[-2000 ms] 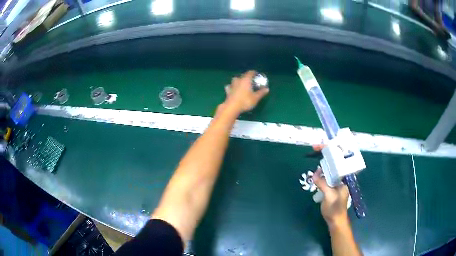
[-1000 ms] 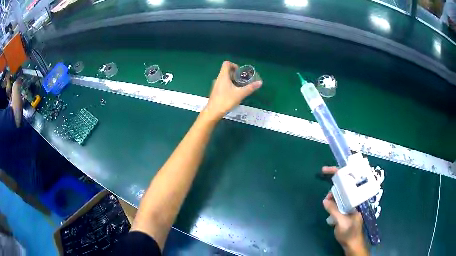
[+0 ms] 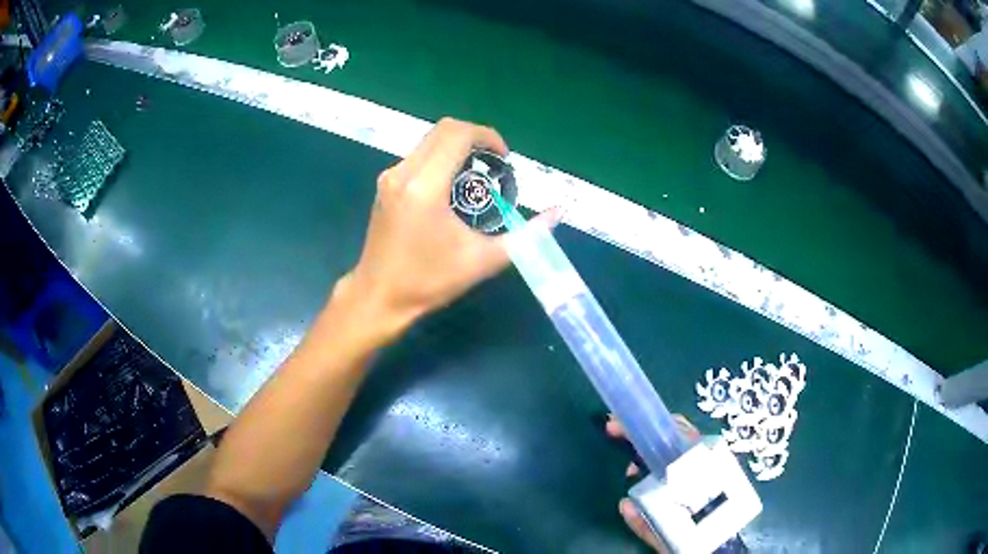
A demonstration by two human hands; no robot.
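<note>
My left hand [image 3: 423,222] grips a clear fan housing [image 3: 478,193] by its sides, its open face and coppery centre towards me, above the white rail. My right hand [image 3: 639,476] holds the white dispensing gun [image 3: 697,500] at lower right and is partly hidden behind it. The gun's long syringe barrel [image 3: 607,352] slants up and left. Its green needle tip [image 3: 506,210] is inside the housing's mouth, near the centre. Whether it touches cannot be told.
White fan rotors [image 3: 750,403] lie clustered on the bench at right. An assembled fan [image 3: 740,152] stands on the belt beyond the white rail [image 3: 661,243]. Another housing [image 3: 295,44] is on the belt at upper left. A green perforated panel [image 3: 91,166], blue bin [image 3: 56,52] and cardboard box [image 3: 209,410] are left.
My left hand has brought the housing from over the belt back towards me. The gun has moved left and nearer, so its tip now meets the housing's opening. The rotor cluster has come into clear view.
</note>
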